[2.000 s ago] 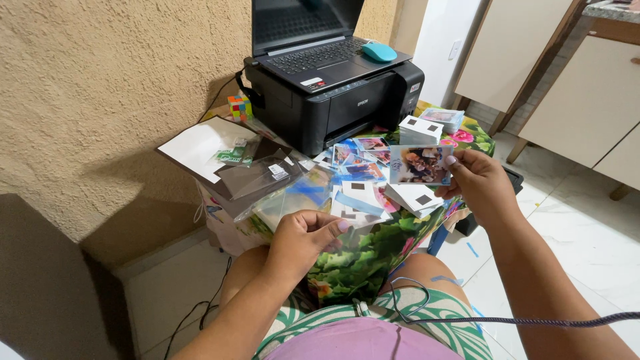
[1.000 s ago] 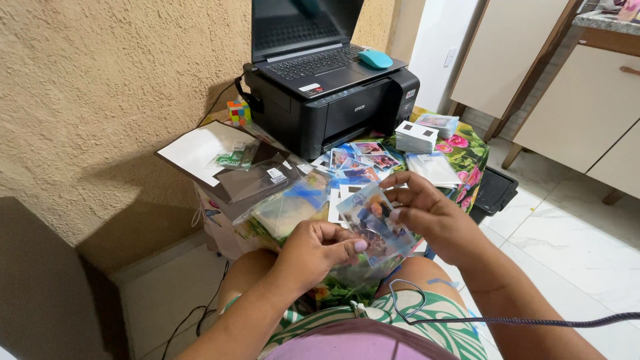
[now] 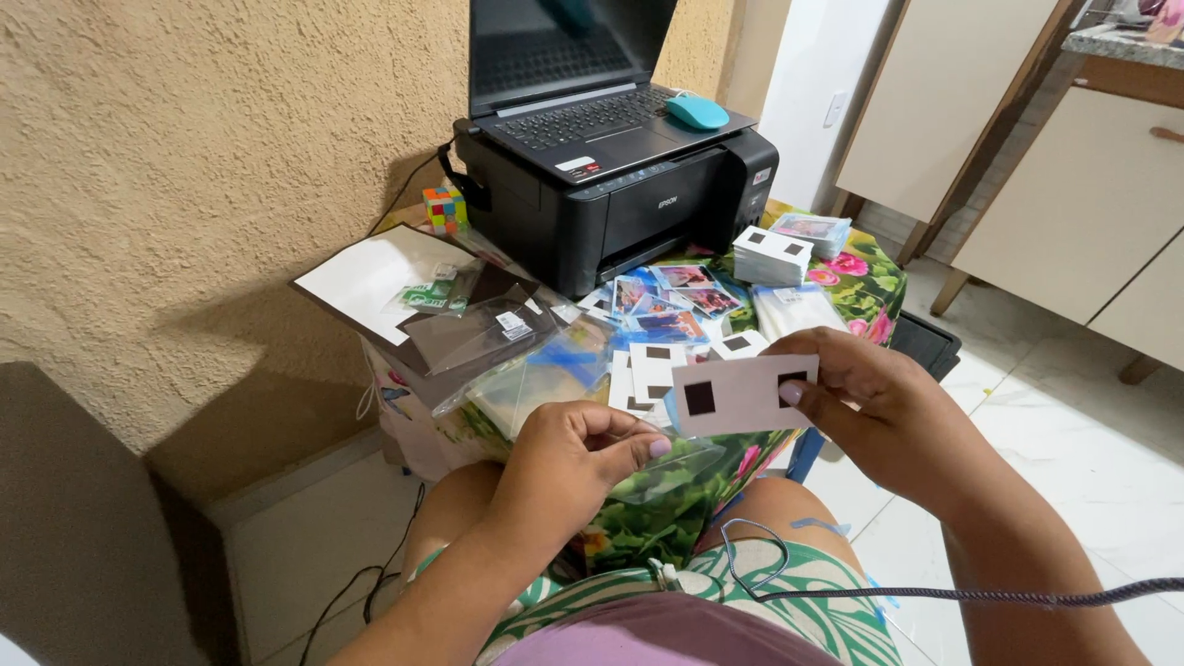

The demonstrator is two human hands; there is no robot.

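Between the thumb and fingers of my left hand is a clear plastic sleeve, which hangs over the floral cloth. My right hand grips a white card with two black squares, its left edge close to the sleeve's opening. Behind it lie similar white cards and a spread of printed photos. A stack of white cards stands right of the printer, beside a stack of photos. A packet of clear sleeves lies in front of them.
A black Epson printer bears an open laptop and a turquoise mouse. Left are a puzzle cube, a white sheet and clear plastic bags. A braided cord crosses above my lap.
A second ago both hands were together at a photo in clear plastic. Now they are apart, the right hand holding a card with its black-squared side showing, the left holding a clear sleeve.
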